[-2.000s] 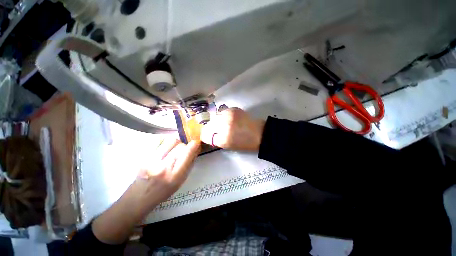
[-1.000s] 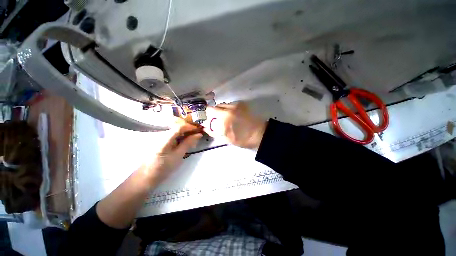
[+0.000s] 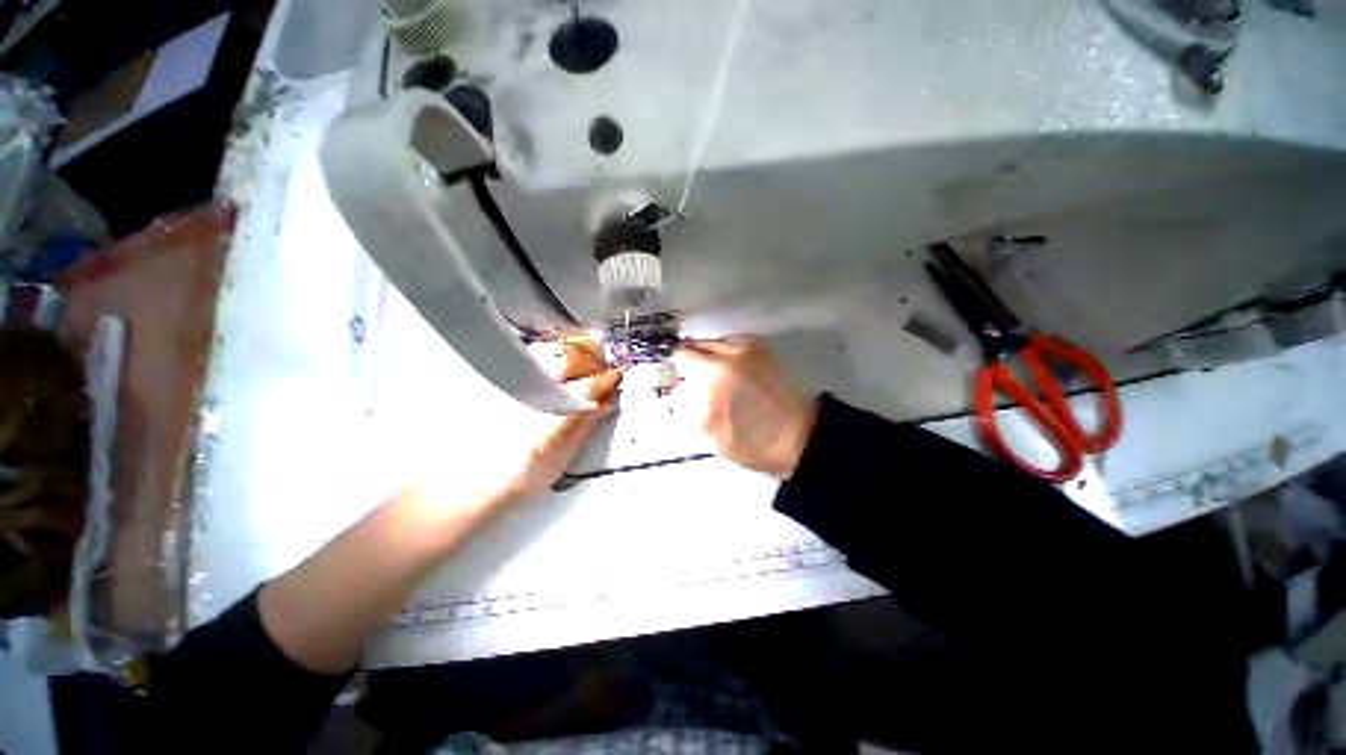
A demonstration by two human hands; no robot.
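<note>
The off-white sewing machine (image 3: 886,162) spans the top of the view, its presser foot and needle (image 3: 645,342) lit by glare. A small orange-tan fabric piece (image 3: 579,356) shows just left of the needle. My left hand (image 3: 554,435) reaches in from lower left, its fingertips at the fabric's near edge, partly hidden by the lamp arm and glare. My right hand (image 3: 746,406) is right of the presser foot with bent fingers, its fingertips close to the needle area. Whether it holds anything cannot be told.
Scissors with red-orange handles (image 3: 1045,406) lie at the right beside small dark metal pieces. The curved pale lamp arm (image 3: 428,251) arches left of the needle. A brown board (image 3: 170,384) with a pale strip and a dark brown bundle (image 3: 37,457) are at far left.
The camera view has shifted, showing more of the machine. The fabric's dark-edged part seen earlier no longer shows. My left fingers have moved close to the needle; my right hand remains beside it.
</note>
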